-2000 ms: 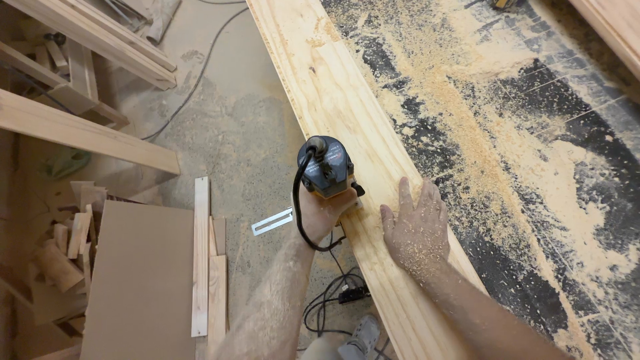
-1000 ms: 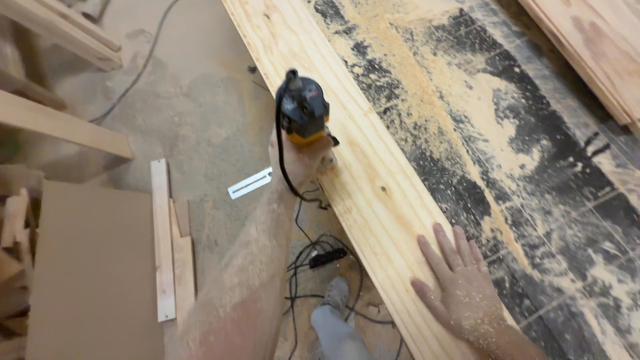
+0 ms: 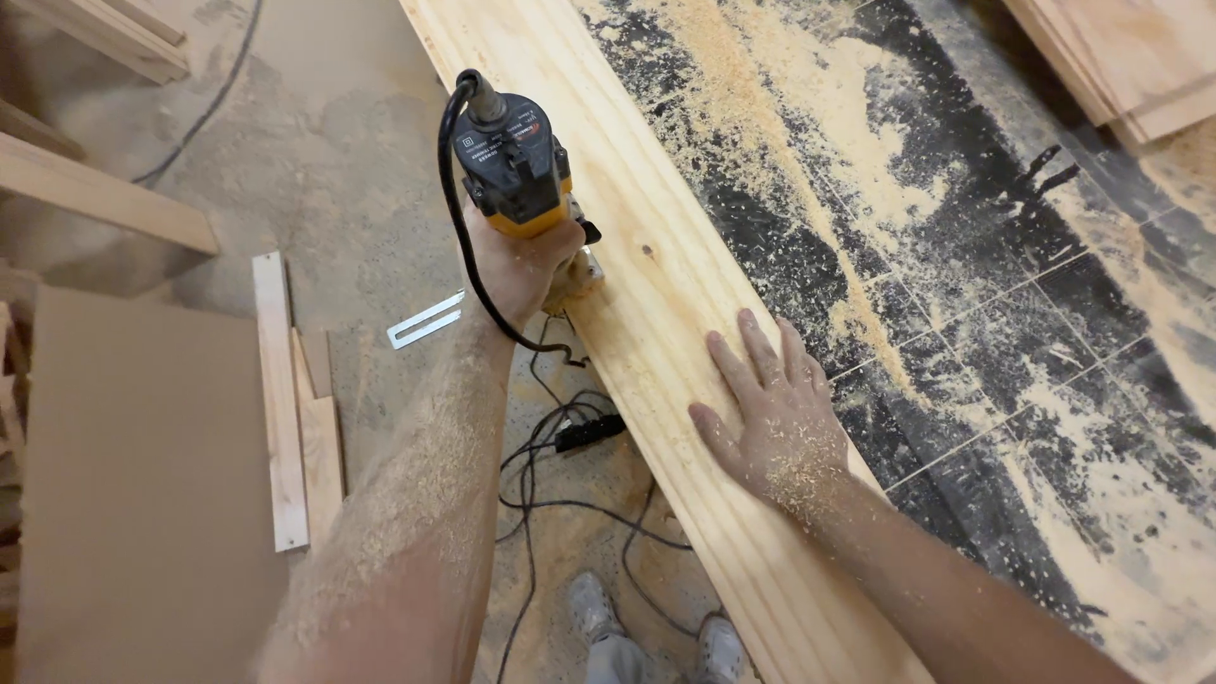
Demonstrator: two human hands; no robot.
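Observation:
My left hand (image 3: 527,261) is wrapped around the body of a black and yellow electric trim router (image 3: 513,166), whose base is at the left edge of a long pine board (image 3: 655,275). A black cord leaves the router's top and loops down past my wrist. The cutter is hidden. Flat on the board, nearer to me, lies my right hand (image 3: 774,418) with its fingers spread and nothing in its grasp. Wood shavings cling to both forearms.
Under the board is a black table (image 3: 950,446) strewn with sawdust. More boards (image 3: 1121,66) lie at the upper right. On the floor are tangled cords with a black power strip (image 3: 589,432), wood strips (image 3: 282,399) and a brown panel (image 3: 152,475). A slotted metal guide (image 3: 425,320) sticks out left of the router.
Two seconds ago my right hand lay beside the router; it now rests farther down the board, nearer to me. My left hand has kept hold of the router at the board's left edge.

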